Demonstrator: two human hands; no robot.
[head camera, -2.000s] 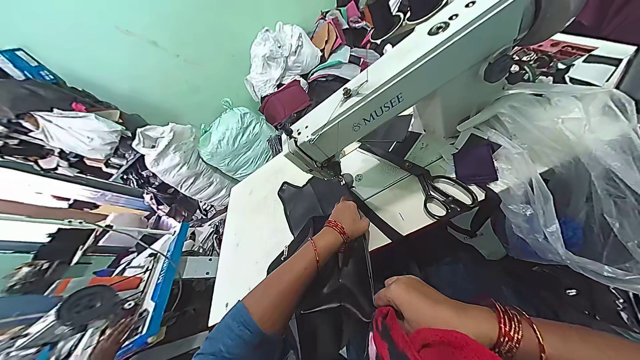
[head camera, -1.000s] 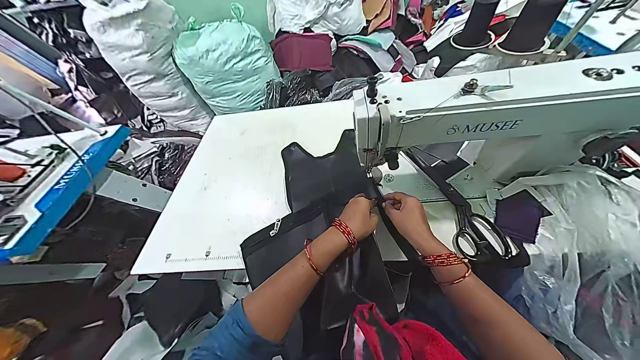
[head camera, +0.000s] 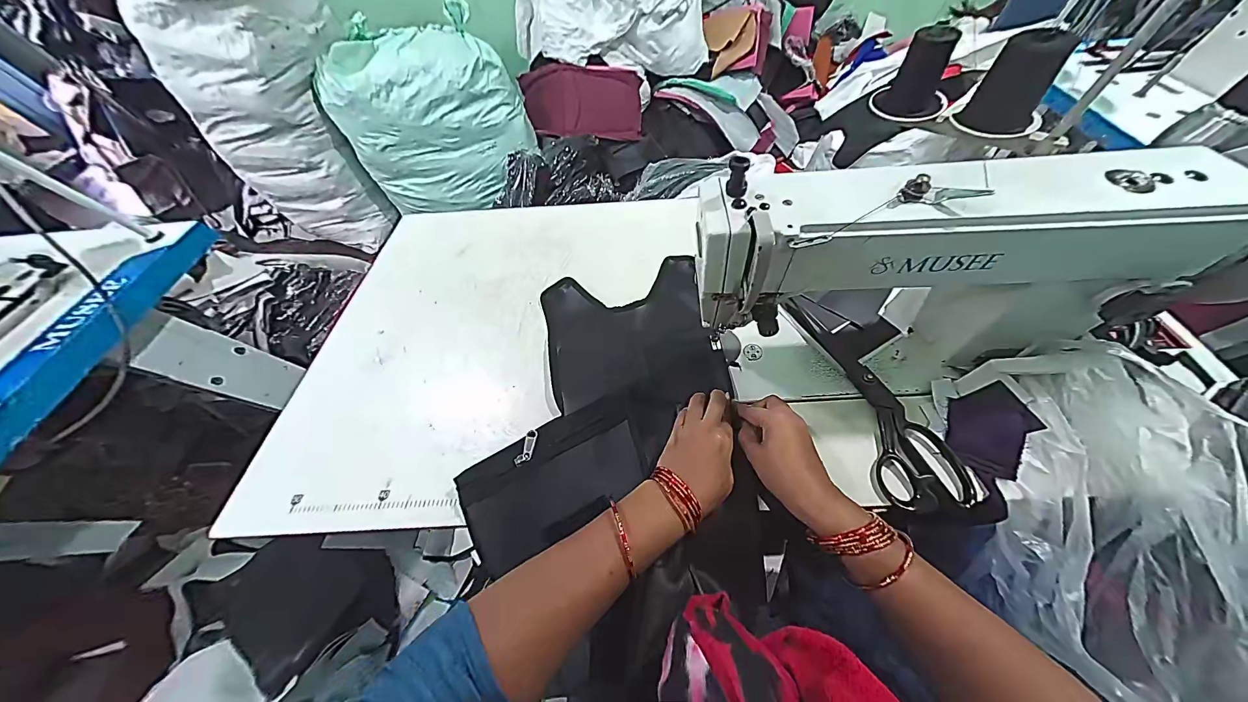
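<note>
A white Musee sewing machine (head camera: 916, 244) stands over a white work table. Black fabric panels (head camera: 624, 361) lie on the table, with their right edge under the needle and presser foot (head camera: 718, 339). A black piece with a zipper pull (head camera: 527, 447) lies on the left side of the work. My left hand (head camera: 704, 448) rests on the black fabric just below the presser foot, its fingers closed on the edge. Beside it, my right hand (head camera: 780, 453) pinches the same edge. The fingertips of both hands nearly touch.
Black-handled scissors (head camera: 912, 453) lie right of my right hand, near a dark purple fabric scrap (head camera: 993, 424). Clear plastic sheeting (head camera: 1121, 507) covers the far right. Black thread cones (head camera: 1014, 83) stand behind the machine. Stuffed sacks (head camera: 424, 117) and fabric scraps border the table's back.
Two seconds ago my right hand was lower and apart from my left; by one second ago it had come beside it at the fabric edge. The view has turned markedly.
</note>
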